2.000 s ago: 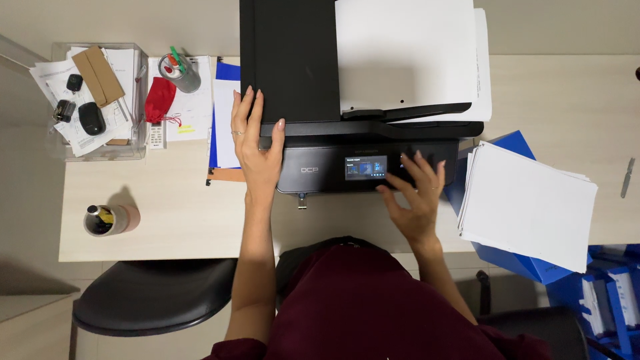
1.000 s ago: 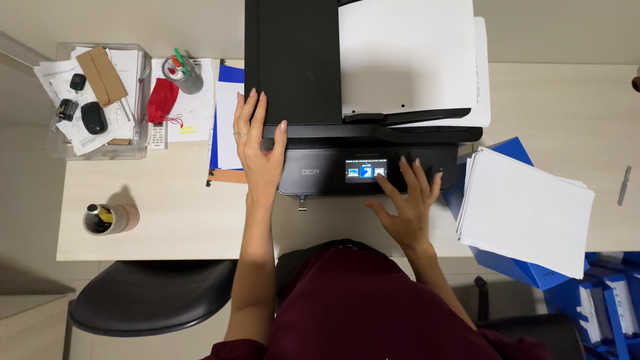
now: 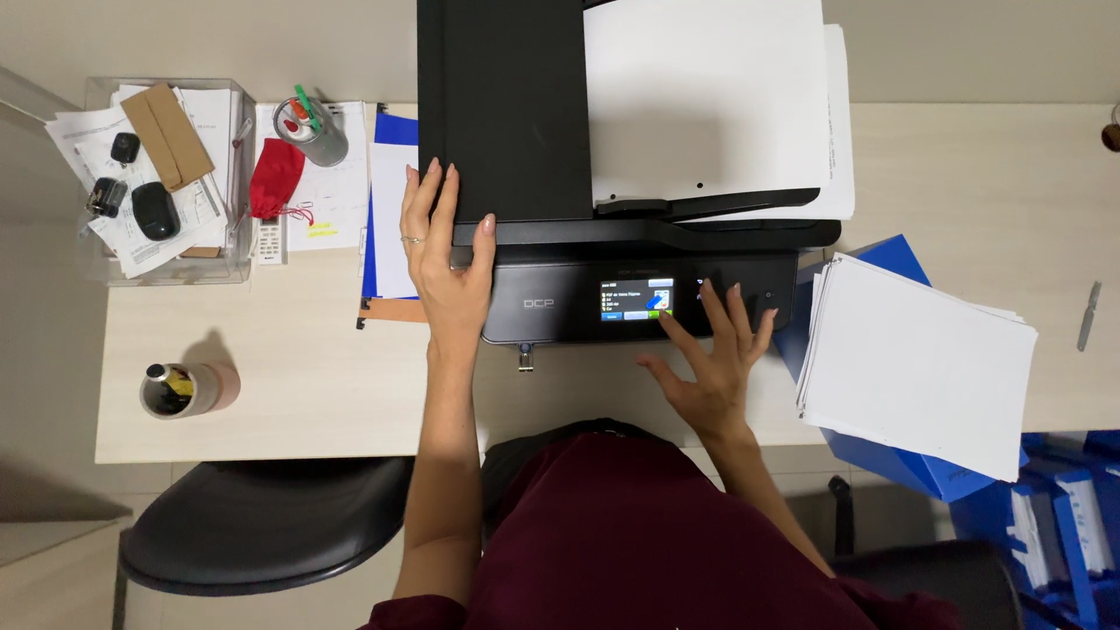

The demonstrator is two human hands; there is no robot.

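Note:
A black multifunction printer [image 3: 503, 114] stands on the desk, with white paper [image 3: 700, 96] in its top feeder tray. My left hand [image 3: 448, 249] rests spread on the printer's left front corner, fingertips on the lid. On the front panel a small touchscreen [image 3: 637, 299] is lit. My right hand [image 3: 713, 359] is held over the panel with fingers apart, its index fingertip at the screen's lower right corner. Below the panel's left part a USB stick [image 3: 525, 358] sticks out.
To the right, a stack of white paper [image 3: 919, 367] lies on a blue box file [image 3: 892, 254]. At the left are a clear tray [image 3: 245, 262] of papers, a mesh pen cup [image 3: 325, 144], a red pouch [image 3: 276, 175] and a round holder [image 3: 206, 389]. A black chair [image 3: 271, 525] stands below.
The touchscreen now shows a different page. My right index finger has moved from the screen's right side to its lower right corner. My left hand has stayed on the printer corner.

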